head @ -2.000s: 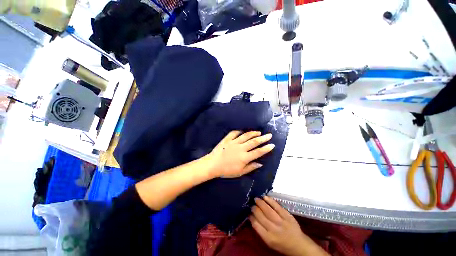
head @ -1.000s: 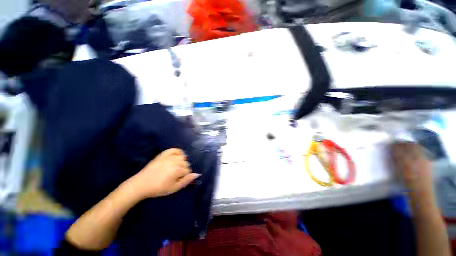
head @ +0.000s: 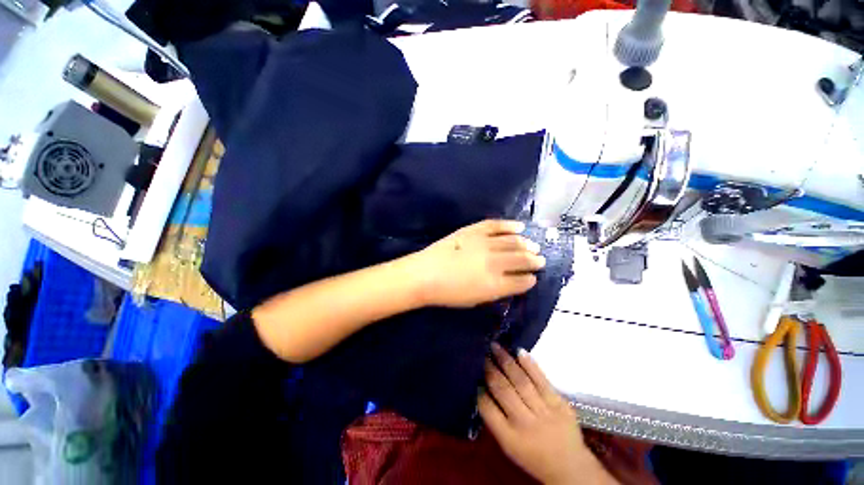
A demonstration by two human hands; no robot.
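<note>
The navy garment piece [head: 313, 161] lies in a large heap left of the needle area and hangs over the table's front edge. My left hand [head: 483, 265] lies flat on the cloth, fingertips close to the presser foot area of the white sewing machine [head: 597, 142]. My right hand [head: 531, 417] rests on the cloth's lower right edge at the table's front edge, fingers pointing up. The shiny curved take-up lever guard [head: 668, 185] hides part of the needle area. Whether my fingers pinch the cloth is not clear.
Thread snips [head: 709, 308] and scissors with yellow-orange and red handles [head: 796, 369] lie right of the machine foot. A tape measure [head: 682, 432] runs along the front edge. A grey motor unit [head: 81, 161], blue crates [head: 81, 308] and a plastic bag [head: 81, 422] are at left.
My right hand has come back from the far right of the table to the cloth's edge. My left hand has opened from a loose curl and lies nearer the presser foot. The view has swung back left.
</note>
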